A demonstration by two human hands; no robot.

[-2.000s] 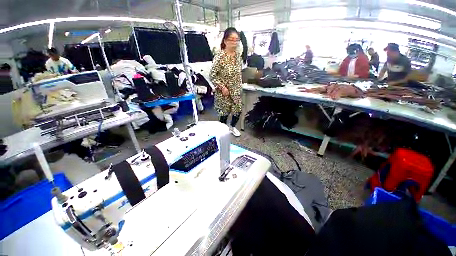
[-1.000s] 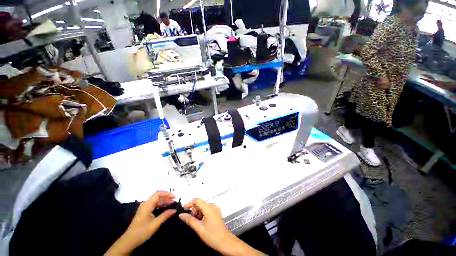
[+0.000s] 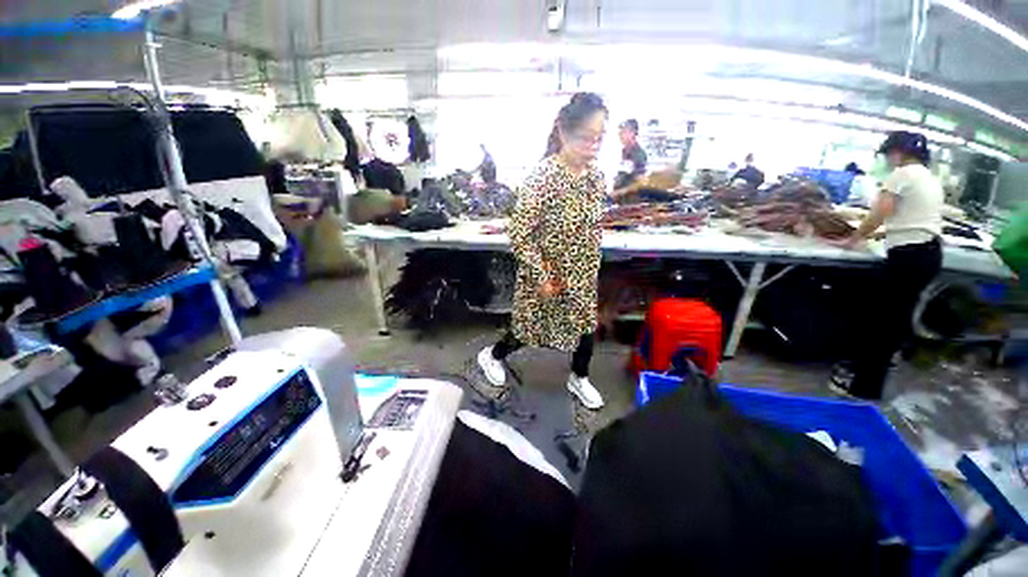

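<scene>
Neither of my hands is in the picture. The white sewing machine stands at the lower left, its needle end cut off by the edge. Two black fabric strips drape over its head. The dark control panel is on its right end. A black garment with a pale edge hangs beside the machine table's right edge. More black cloth lies in a heap at the lower middle and right, partly over a blue crate.
A person in a spotted coat is on the floor ahead. A red container stands behind the crate. A long table with brown and dark pieces crosses the back. Another person stands at its right. Shelving with cloth is left.
The view has swung right and my hands, at the cloth by the needle one second ago, are out of the picture. The blue crate shows more fully. The person in the spotted coat has changed position.
</scene>
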